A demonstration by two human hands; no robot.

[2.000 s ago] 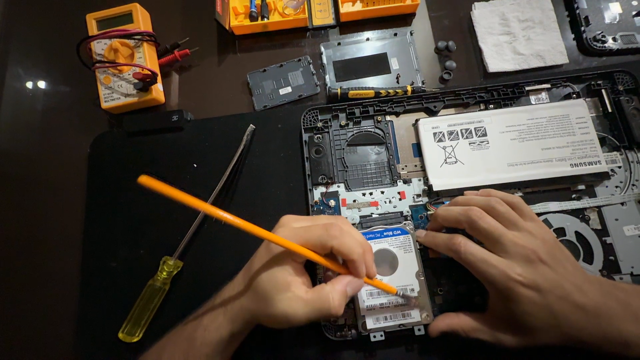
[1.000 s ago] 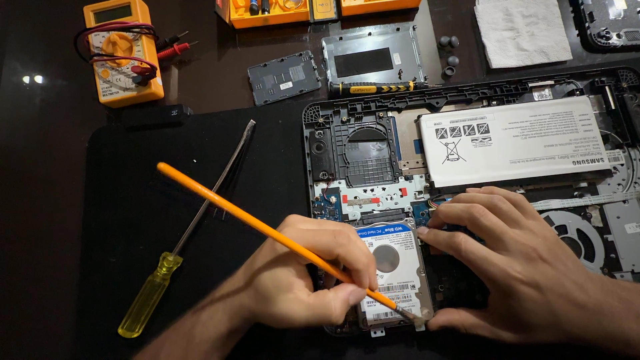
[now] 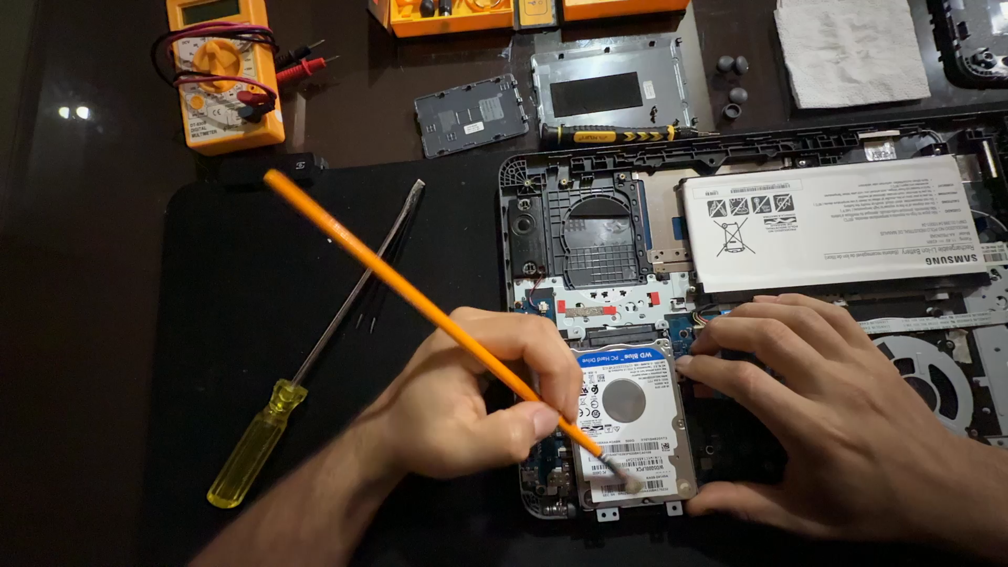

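An orange-handled paintbrush (image 3: 449, 321) is pinched in my left hand (image 3: 480, 394), its bristles at the lower label of a hard drive (image 3: 624, 400). The drive lies in the open base of a laptop (image 3: 618, 315). My right hand (image 3: 819, 417) is spread at the drive's right side, thumb at its lower right corner and fingertips near its upper right corner; it grips nothing that shows. A white laptop battery (image 3: 835, 224) lies above that hand, and a fan (image 3: 929, 378) is partly hidden behind it.
A flathead screwdriver with a yellow handle (image 3: 256, 445) lies on the black mat (image 3: 236, 291). Beyond are a multimeter (image 3: 224, 79), a dark cover (image 3: 471, 116), a metal-toned cover (image 3: 610, 83), a yellow-black screwdriver (image 3: 610, 135), small rubber-like caps (image 3: 732, 66) and a folded paper towel (image 3: 850, 51).
The brush tip has moved over the lower part of the drive, from its lower right edge a second ago back onto the label. My right hand has stayed beside the drive.
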